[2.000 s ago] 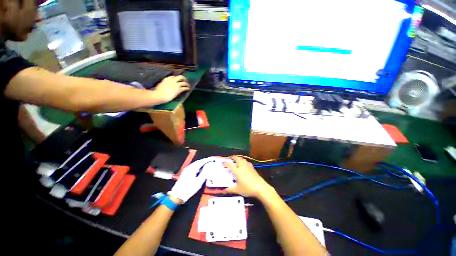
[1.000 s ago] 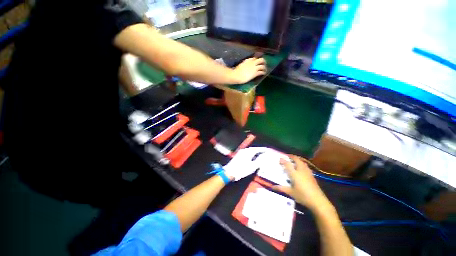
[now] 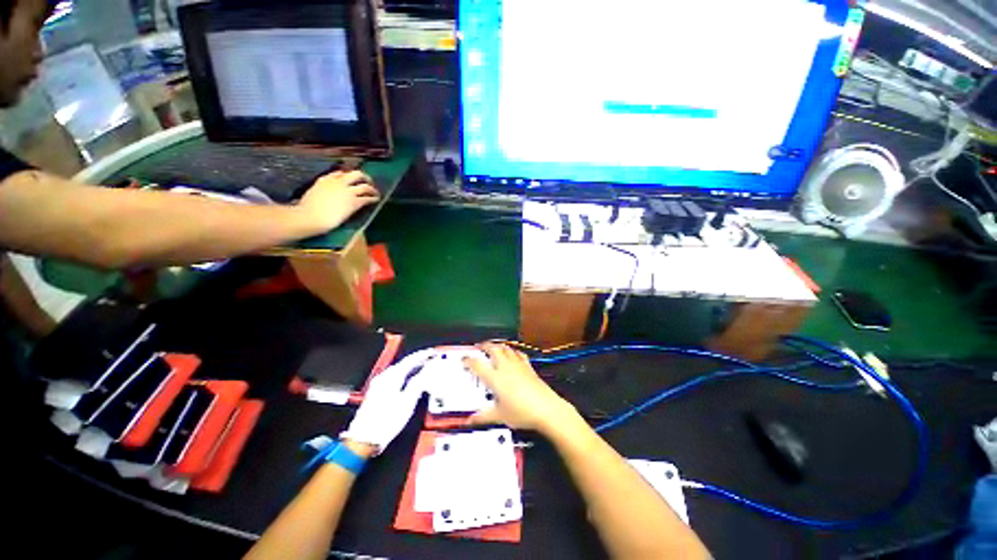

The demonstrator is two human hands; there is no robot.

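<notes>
A white electronic module (image 3: 457, 387) lies on a red pad in front of me, between my hands. My gloved left hand (image 3: 391, 400), with a blue wrist strap, rests on its left side. My bare right hand (image 3: 512, 389) holds its right side, fingers over the top. A second white module (image 3: 472, 481) lies nearer me on a red pad (image 3: 411, 505), with a small plug at its right edge. A third white module (image 3: 660, 481), partly behind my right forearm, is joined to a blue cable (image 3: 765, 510).
Black units with red pads (image 3: 230, 433) lean in a row at the left; a black unit (image 3: 337, 361) lies nearer. A mouse (image 3: 778, 442) is right. A white shelf (image 3: 667, 269) stands below the monitor (image 3: 656, 98). Another person's arm (image 3: 164, 224) reaches in from the left.
The view swung left and came back. My hands stay on the same module, with no clear change of hold. The other person's hand stays at the second computer.
</notes>
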